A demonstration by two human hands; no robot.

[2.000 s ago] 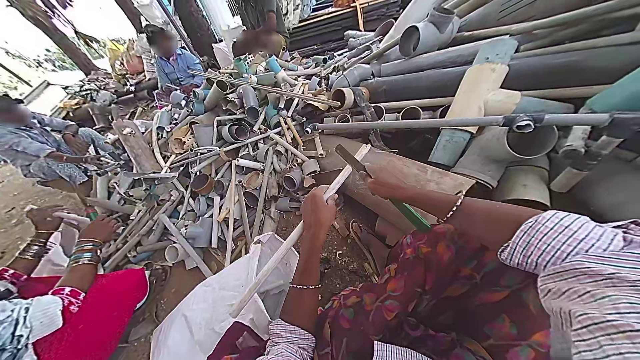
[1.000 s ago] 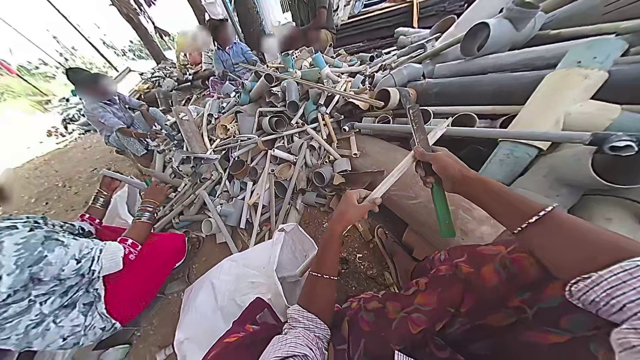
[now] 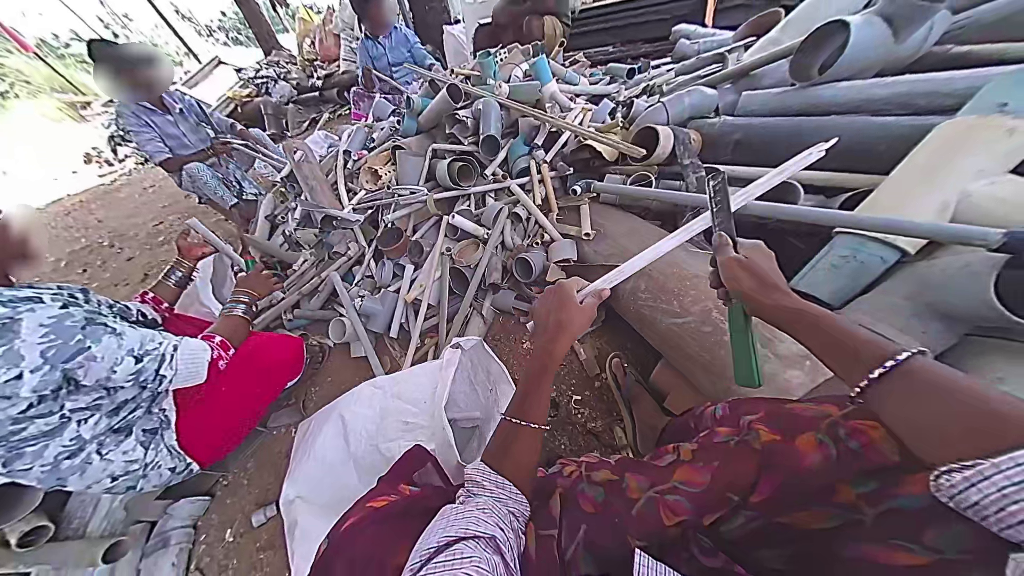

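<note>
My left hand (image 3: 564,316) is closed around the lower end of a thin white plastic pipe (image 3: 680,240), which slants up to the right. My right hand (image 3: 748,276) grips a dark flat blade tool with a green handle (image 3: 742,344). Its blade stands upright, beside or against the pipe; actual contact cannot be told. Below my left forearm a white woven sack (image 3: 360,448) lies with its mouth open. Beyond my hands spreads a heap of cut plastic pipes and fittings (image 3: 460,172).
A long grey pipe (image 3: 832,212) crosses behind the tool. Large grey pipes (image 3: 824,144) are stacked at right, and a wide brown curved piece (image 3: 640,272) lies under my hands. A co-worker in red cloth (image 3: 240,384) sits at left; other people (image 3: 392,52) sit around the heap.
The white pipe has swung so that its free end points farther up and right. The blade stayed in my right hand throughout. The view has shifted somewhat.
</note>
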